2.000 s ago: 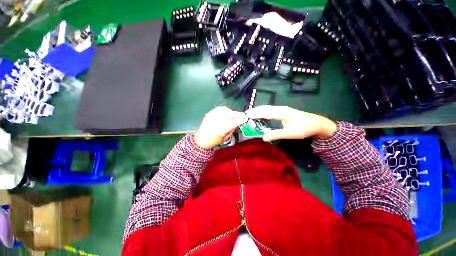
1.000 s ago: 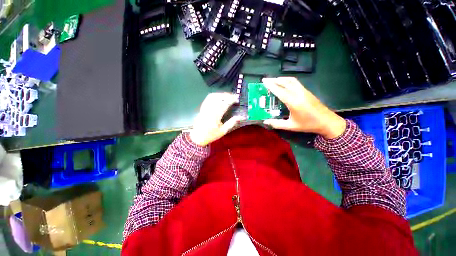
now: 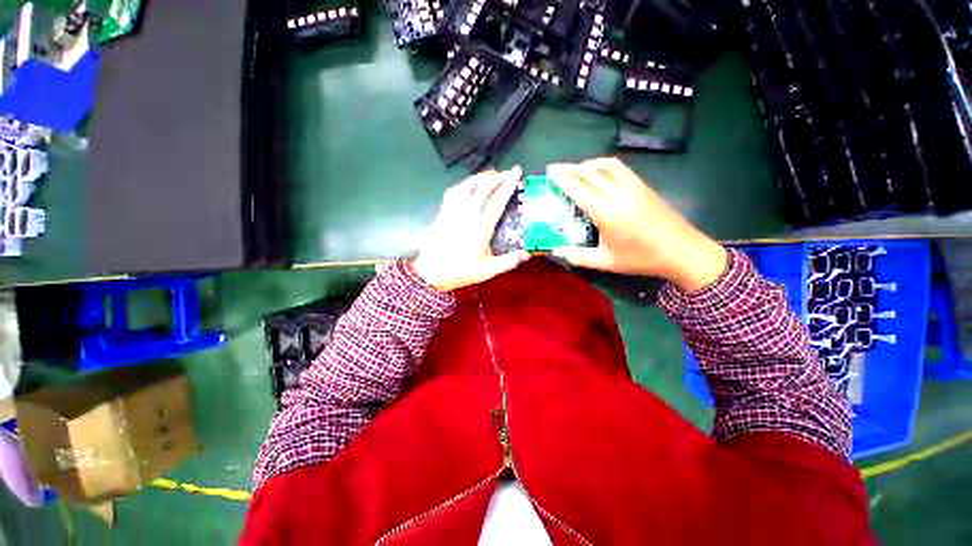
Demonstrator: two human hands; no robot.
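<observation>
A green circuit board (image 3: 546,213) is held between my two bare hands at the bench's front edge, component side up. Black frame material shows around it, at its left side and lower right. My left hand (image 3: 469,226) grips the left side, fingers at the top and thumb below. My right hand (image 3: 629,222) grips the right side in the same way. The fingers hide the board's sides, so how far it sits in the frame cannot be told. A loose pile of black frames (image 3: 654,130) lies on the green bench beyond my hands.
A dark foam pad (image 3: 168,139) lies at left, beside a blue bin (image 3: 51,90) and pale parts (image 3: 21,181). Black blister trays (image 3: 853,117) are stacked at right. Below are a blue crate (image 3: 891,395), a blue stool (image 3: 96,343) and a cardboard box (image 3: 107,432).
The board was hidden low in my hands, then showed in my right hand beside a frame at my left. Now both hands close around board and frame together. The view has shifted.
</observation>
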